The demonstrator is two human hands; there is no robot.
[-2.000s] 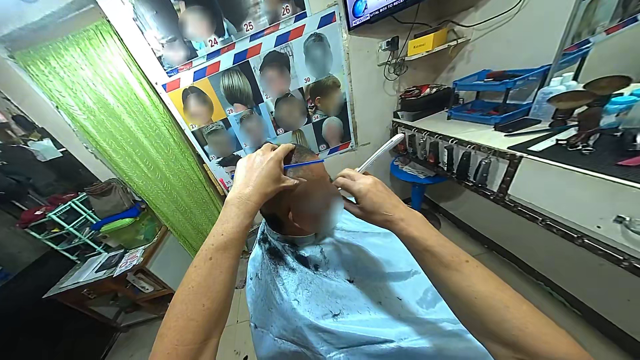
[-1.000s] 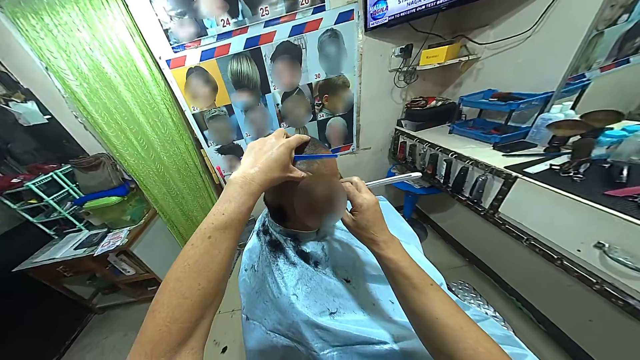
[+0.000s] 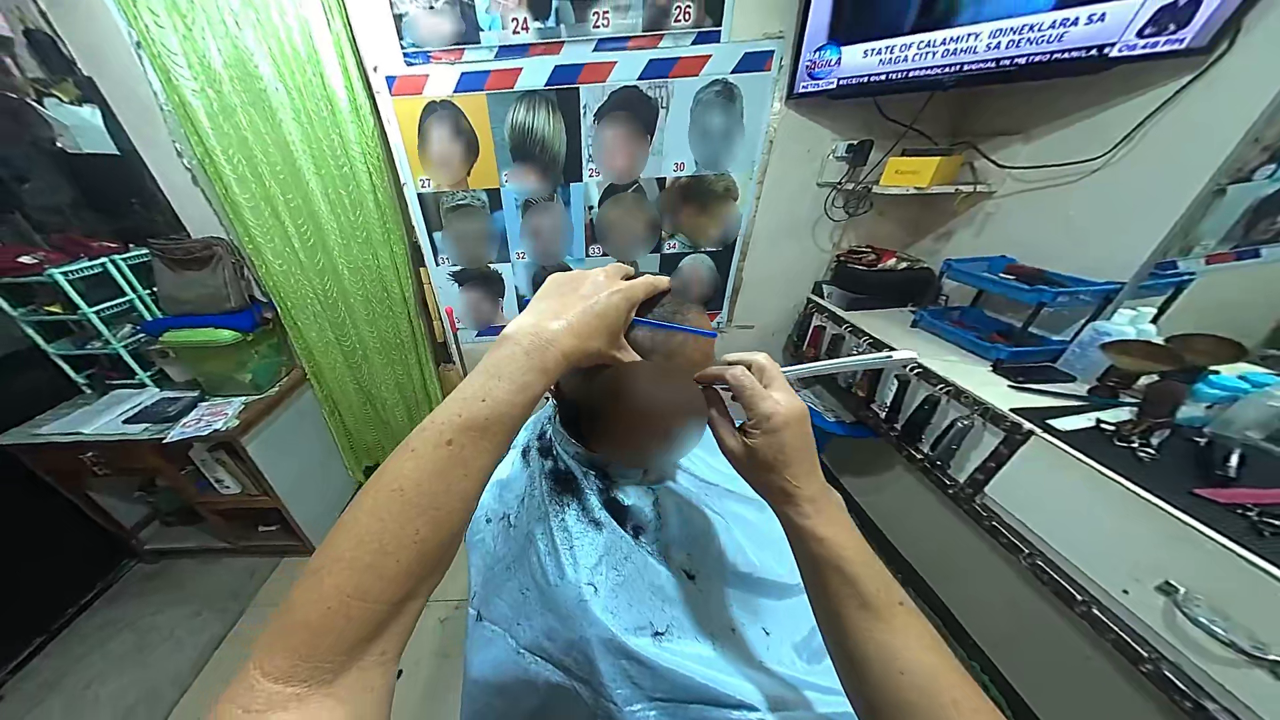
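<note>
A seated person's head [image 3: 640,405] is at the centre, partly blurred, above a light blue barber's cape [image 3: 640,600] with dark hair clippings near the neck. My left hand [image 3: 590,310] lies on top of the head, with a blue comb [image 3: 675,327] held at its fingers and extending right across the hair. My right hand [image 3: 762,425] is at the right side of the head, its fingers closed on a straight razor [image 3: 850,364] whose pale handle points out to the right. The razor's blade end is mostly hidden by my fingers and the blur.
On the right, a white counter [image 3: 1080,440] holds blue tiered trays [image 3: 1010,330], brushes and bottles; clippers [image 3: 915,415] hang along its edge. A wooden desk [image 3: 150,460] and a green curtain [image 3: 270,220] are on the left. A haircut poster [image 3: 600,65] hangs ahead.
The razor's handle slanted upward earlier and lies closer to level now. My left hand has stayed on top of the head with the blue comb. The view has shifted slightly.
</note>
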